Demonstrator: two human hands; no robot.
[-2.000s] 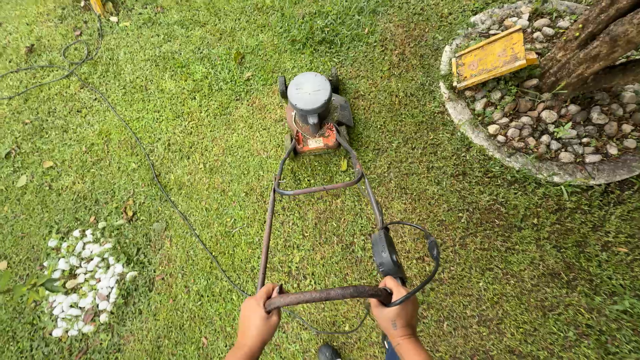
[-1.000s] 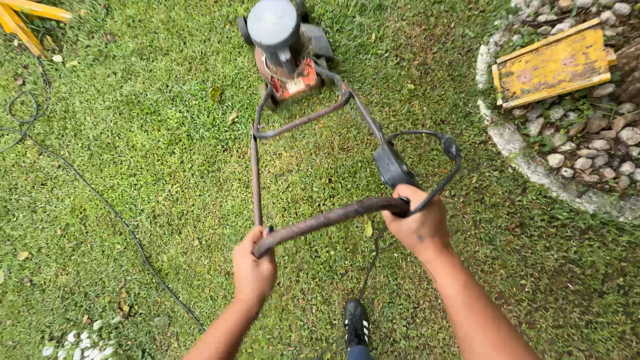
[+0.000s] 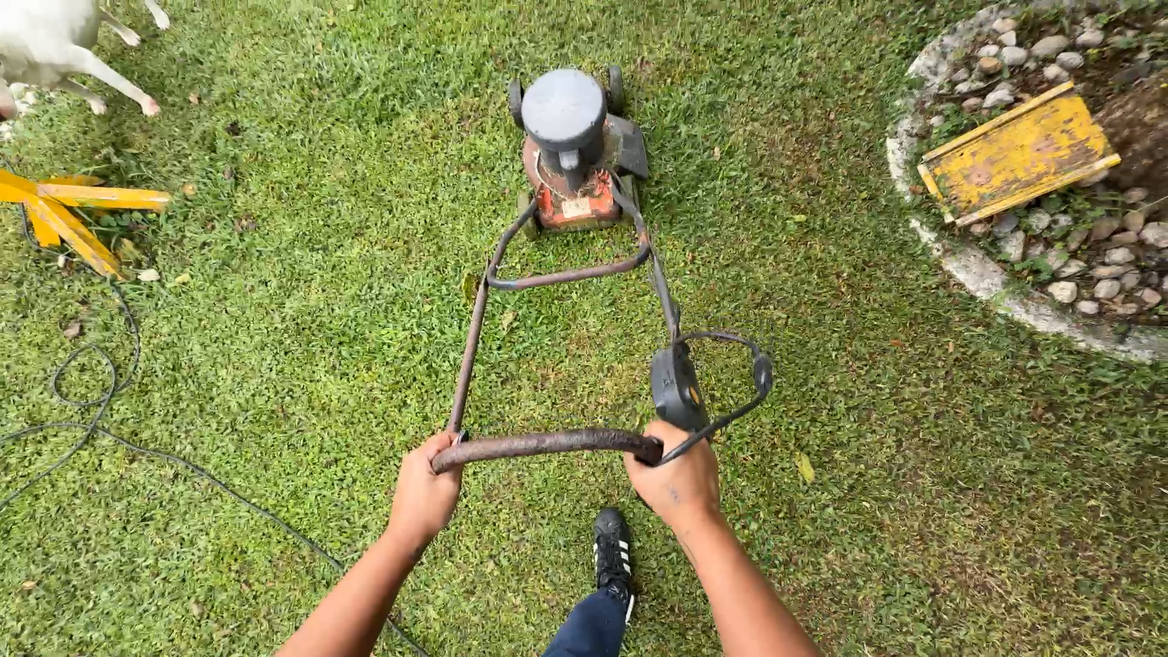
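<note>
My left hand [image 3: 427, 488] is closed around the left end of the rusty metal handlebar [image 3: 547, 443] of a lawn mower. Around the bar's right end my right hand [image 3: 677, 474] is closed, just below a black switch box [image 3: 676, 388] with a looped cable beside it. The orange electric lawn mower [image 3: 577, 203], with a round grey motor cover [image 3: 564, 108], stands on the grass ahead of both hands. Cut grass lies on its deck. Its blade is hidden.
A black power cord [image 3: 219, 494] runs over the lawn at left, with loops near a yellow wooden stand [image 3: 87, 205]. A white animal [image 3: 78, 55] is at the top left. On the right, a concrete border [image 3: 985, 274] rings stones and a yellow wooden piece [image 3: 1020, 157]. My shoe [image 3: 612, 552] is below.
The white animal has come into view at the top left. The white stones seen earlier at the lower left are out of view. Both hands have stayed on the handlebar.
</note>
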